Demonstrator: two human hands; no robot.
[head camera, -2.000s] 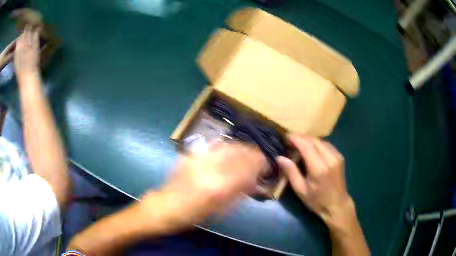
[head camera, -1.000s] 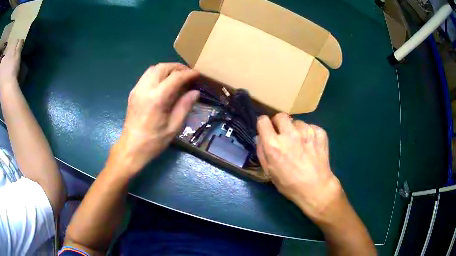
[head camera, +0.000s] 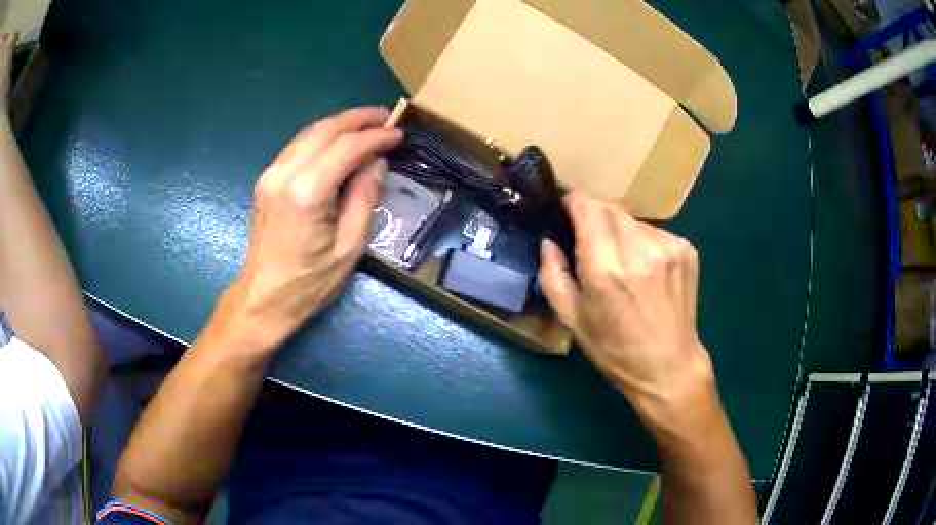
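The open mailer box (head camera: 561, 84) lies on the bench with its lid tilted back. My left hand (head camera: 313, 220) holds the box's left end, fingers curled over the wall. My right hand (head camera: 628, 292) is at the right end, its thumb and fingers closed on a black coiled cable (head camera: 535, 174) that rises above the box rim. More cable (head camera: 436, 156) lies along the back left. The black power adapter (head camera: 485, 280) lies at the front, metal prongs facing back. A clear plastic bag (head camera: 395, 220) lies at the left inside. The box's right end is partly hidden by my right hand.
The dark green bench (head camera: 205, 133) has a curved front edge near my body. Another person's arm (head camera: 46, 267) is at the left. A white tube (head camera: 872, 82) is at the upper right and a rack (head camera: 862, 381) at the lower right.
My right hand has lifted part of the cable bundle up toward the back right, showing more of the adapter and bag. My left hand stays at the left end.
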